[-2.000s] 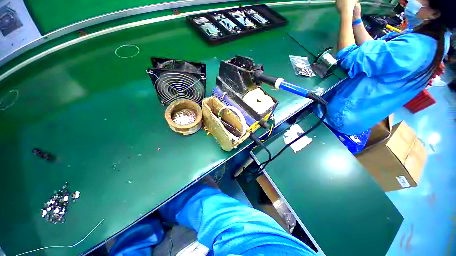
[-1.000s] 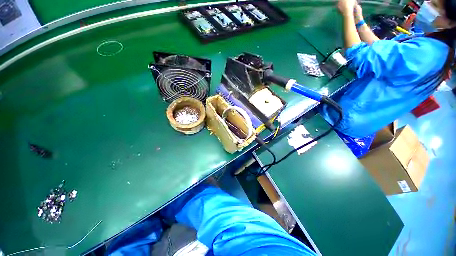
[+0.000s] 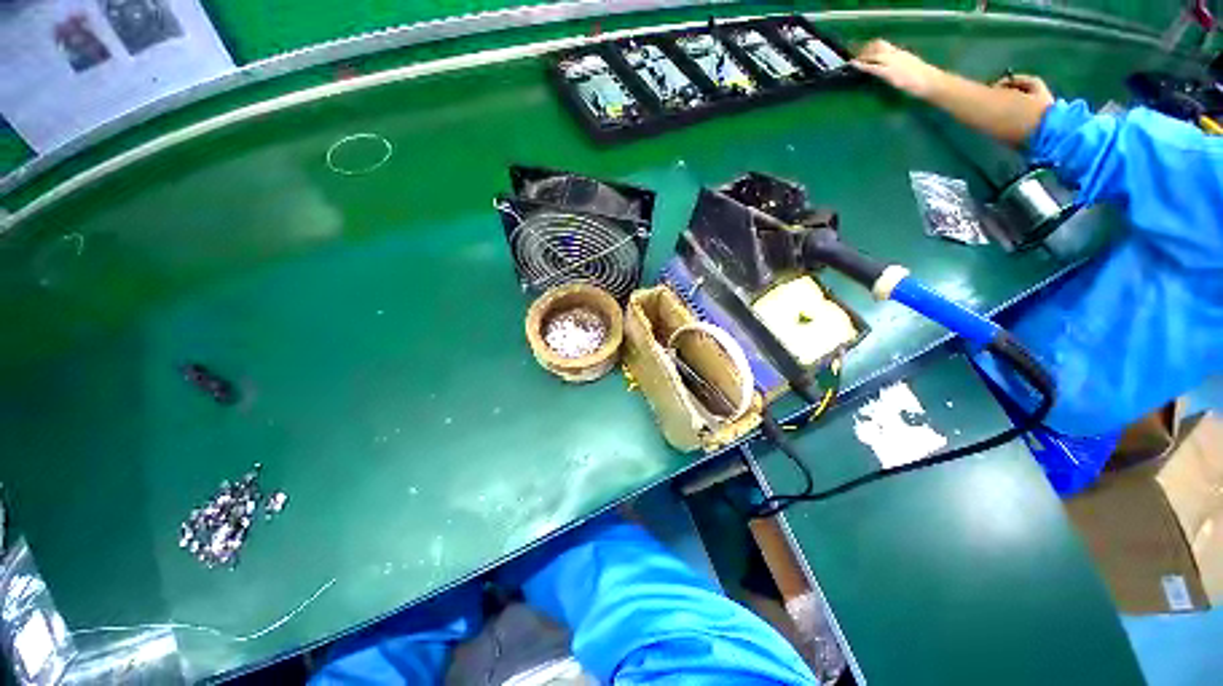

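Neither of my hands shows; only blue sleeves or clothing appear at the bottom edge. A loose pile of tiny silver and dark components (image 3: 231,517) lies on the green bench at the left. A small dark piece (image 3: 208,383) lies beyond it. A thin pale wire (image 3: 255,633) curves near the bench edge. A brown round tub (image 3: 574,332) of silvery bits stands beside a small open cardboard box (image 3: 667,391) holding a pale ring. The soldering iron (image 3: 939,306) rests in its black holder (image 3: 751,231), beside a yellow sponge (image 3: 803,319).
A black fume fan (image 3: 579,241) stands behind the tub. A black carrier tray (image 3: 610,131) lies at the far side, a coworker's hand (image 3: 896,67) at its right end. A clear bag (image 3: 947,208) and solder reel (image 3: 1035,201) lie right. Clear plastic (image 3: 34,623) lies lower left.
The view has shifted left, so bench things appear further right. The coworker's hand has moved to the black tray, whose fifth pocket now shows. Clear plastic has come into view at lower left.
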